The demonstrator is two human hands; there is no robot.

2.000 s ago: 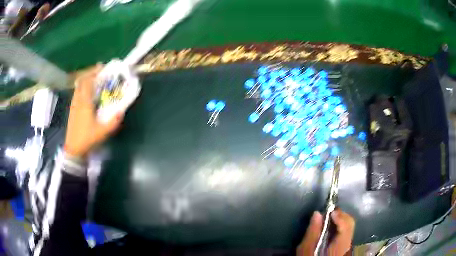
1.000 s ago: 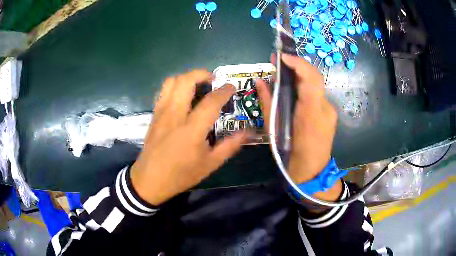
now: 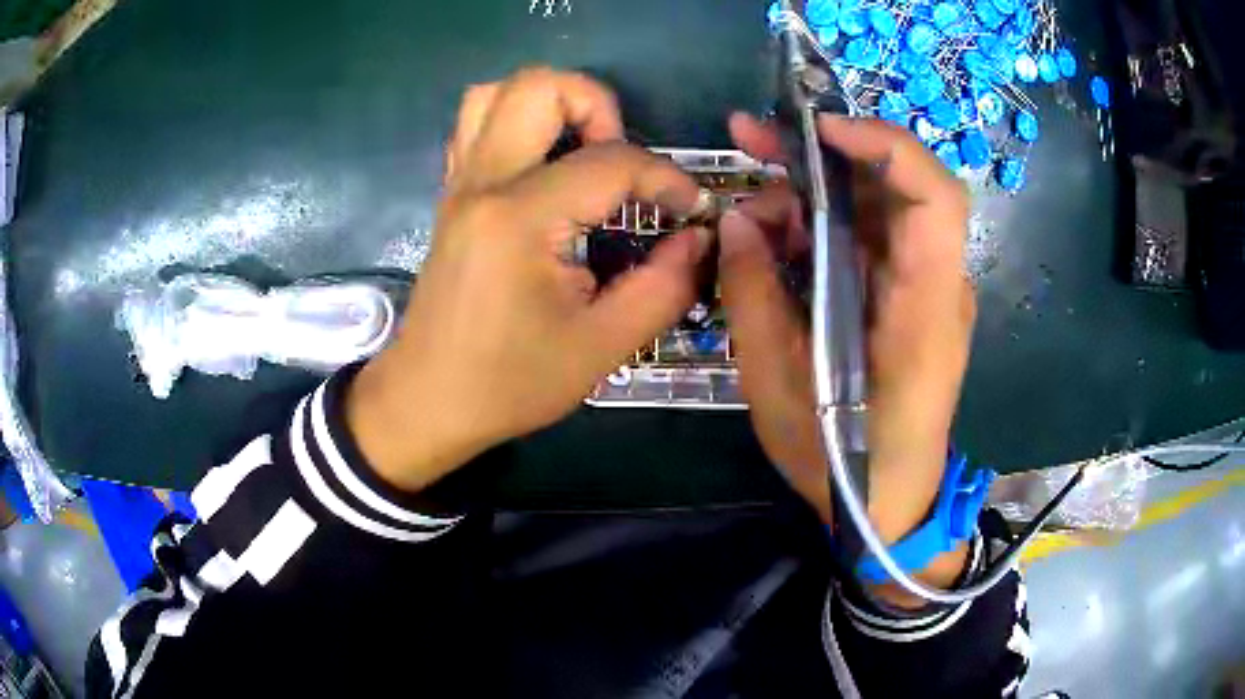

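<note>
The white socket housing (image 3: 669, 396) lies open side up in front of me, with its inside largely covered by my hands. Pale slotted bars show along its near edge, and a bit of blue shows inside. My left hand (image 3: 505, 294) is over its left part, with thumb and index fingertips close together above the inside; whether they pinch something is not clear. My right hand (image 3: 908, 287) holds the black soldering iron (image 3: 848, 328) with its tip end pointing away, up the view. The right thumb and a fingertip are over the housing beside the left fingertips.
A pile of blue discs (image 3: 942, 68) with wire legs lies at the upper right. Black equipment (image 3: 1161, 178) stands right of it. A bagged cord (image 3: 260, 325) lies left of the housing. The iron's pale tube and cable trail right past the blue wrist strap (image 3: 942, 526).
Both hands have closed in over the housing. The left thumb and index finger, spread before, are now together. The iron remains in my right hand. The camera view has shifted slightly.
</note>
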